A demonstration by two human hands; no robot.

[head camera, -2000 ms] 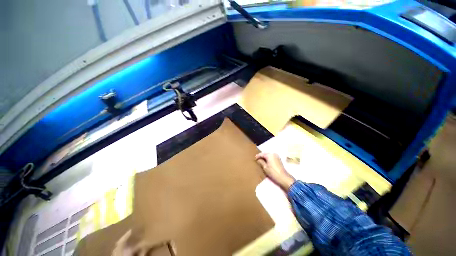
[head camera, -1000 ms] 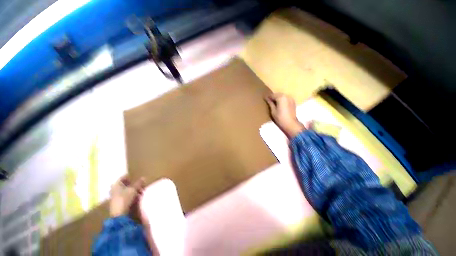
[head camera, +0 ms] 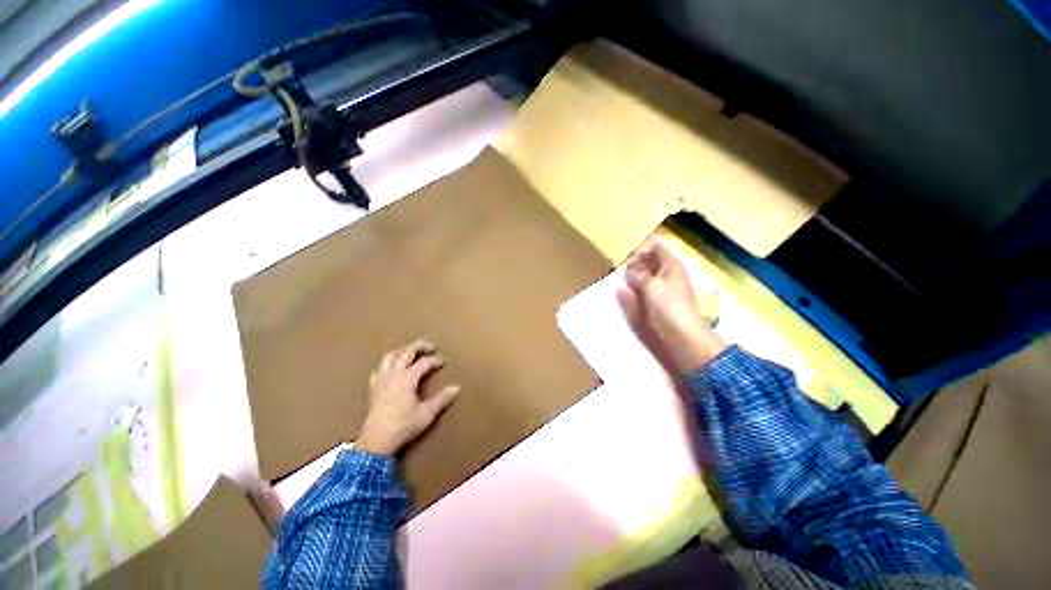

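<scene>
A brown panel (head camera: 392,277) lies flat on the pale bed cover (head camera: 519,507), with stepped notches at its near and right corners. My left hand (head camera: 406,398) rests on the panel near its front edge, fingers spread, holding nothing. My right hand (head camera: 666,294) is over the bed just right of the panel, beside the tan board, fingers curled; whether it holds something is unclear. A small yellowish piece (head camera: 708,307) shows partly behind my right hand.
The laser head (head camera: 329,144) is beyond the panel's far edge. A tan board (head camera: 680,138) lies at the back right. Another brown panel (head camera: 196,547) is at the front left. A brown stack (head camera: 980,449) is beyond the blue frame at right.
The panel now lies flat over the black opening. My left hand has moved from its near left corner onto its surface. My right hand has let go of its right edge and moved right.
</scene>
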